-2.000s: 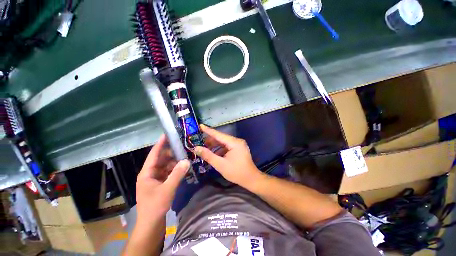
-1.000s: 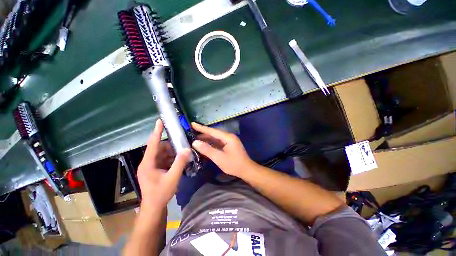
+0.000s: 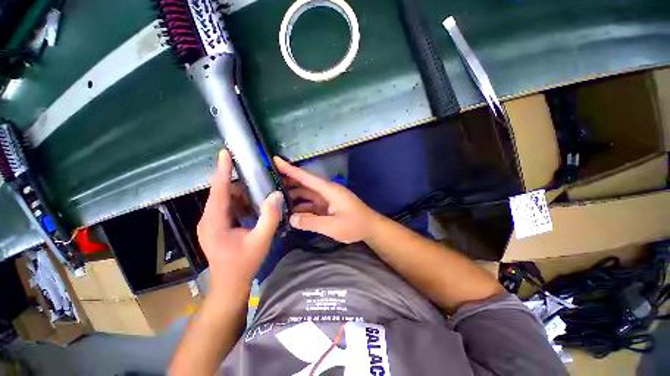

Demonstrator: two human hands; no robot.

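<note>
A hot-air brush (image 3: 189, 33) lies with its bristled barrel on the green bench and its handle reaching over the edge. A grey handle shell half (image 3: 233, 126) lies over most of the open handle. A narrow gap with a strip of the blue component (image 3: 264, 156) shows along its right side. My left hand (image 3: 239, 224) holds the shell from the left, thumb on top near the lower end. My right hand (image 3: 327, 204) holds the handle's lower end from the right, its fingertips at the seam. The cord end is mostly hidden by the hands.
A masking tape roll (image 3: 319, 72), the hammer's black grip (image 3: 430, 66) and silver tweezers (image 3: 474, 66) lie on the bench (image 3: 375, 95). Another open brush (image 3: 31, 198) is at the left edge. Cardboard cartons (image 3: 595, 233) stand below, with black cords (image 3: 613, 305) at lower right.
The shell half has swung from tilted beside the open handle to lying over it, hiding most of the wiring and blue component. Both hands stay at the handle's lower end.
</note>
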